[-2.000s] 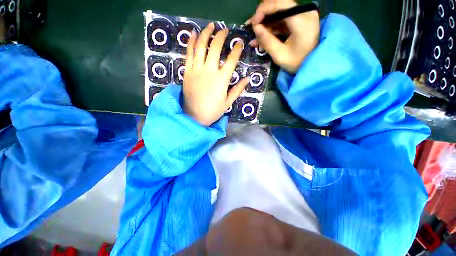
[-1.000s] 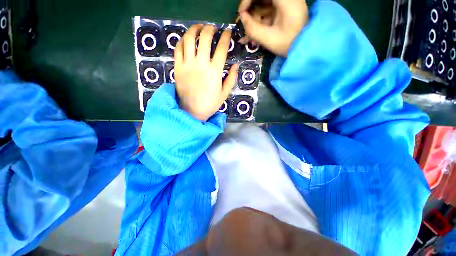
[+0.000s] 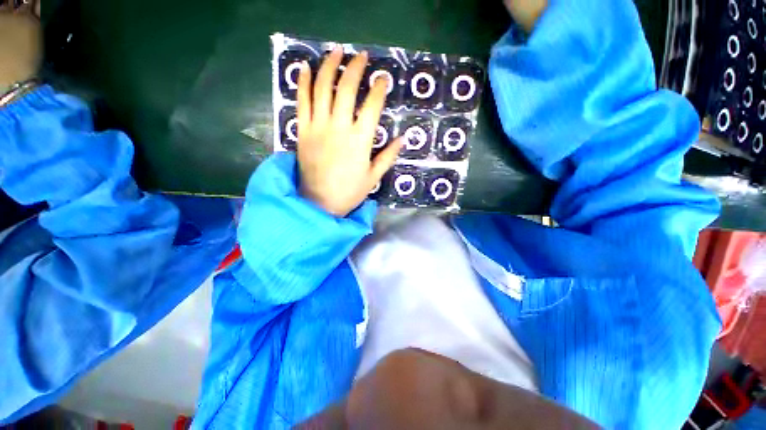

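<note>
The sheet of black ringed parts [image 3: 417,109] lies flat on the dark green mat, with white rings in rows and shiny film around the cells. My left hand [image 3: 343,138] lies palm down on the sheet's left half, fingers spread, holding nothing and covering some cells. My right hand [image 3: 527,10] is cut off by the top edge; only a bit near the wrist shows above the blue sleeve, so its fingers and anything in them are hidden.
Layered ringed sheets [image 3: 732,84] stand at the right of the table. Another person's blue sleeve [image 3: 76,151] and wrist are at the left. The table's front edge runs close below the sheet. Red-orange items [image 3: 739,285] are at the lower right.
My right hand has moved up from the sheet, mostly out of the picture. The sheet sits further right in view, and my left hand covers cells nearer its left edge. The neighbour's forearm has moved up.
</note>
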